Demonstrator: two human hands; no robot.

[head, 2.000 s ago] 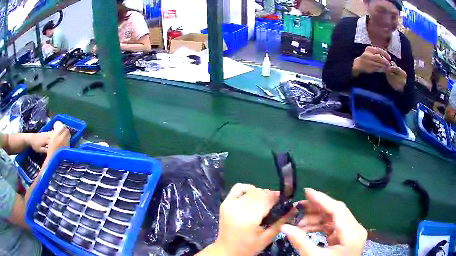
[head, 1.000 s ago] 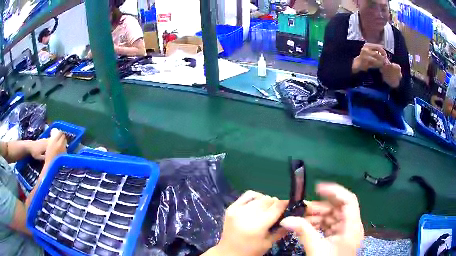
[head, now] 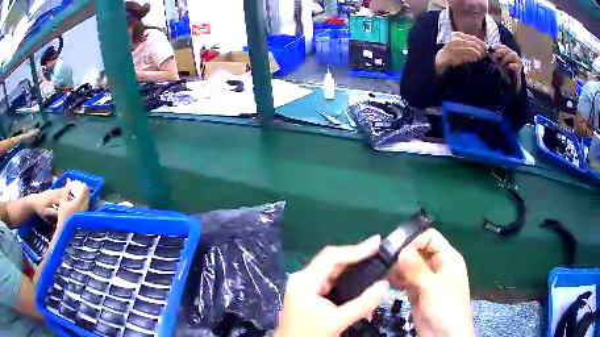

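Observation:
A black headband assembly (head: 358,278) with a silver-white strip near its far end is held between my two hands, above a pile of small black clips (head: 388,322). My left hand (head: 322,296) grips the wider black part. My right hand (head: 434,276) has its fingers on the end with the strip. The fingers hide part of the band. The strip end is somewhat blurred.
A blue tray of curved covers (head: 118,280) and a plastic bag (head: 240,263) stand at left, another blue tray (head: 572,276) at right. Bands (head: 562,240) lie on the green conveyor (head: 316,191). Green posts (head: 125,105) rise ahead. A person (head: 460,59) sits opposite.
The band has tilted from nearly upright to slanting up and right. My right hand has closed in from spread fingers onto its far end. The view has shifted slightly.

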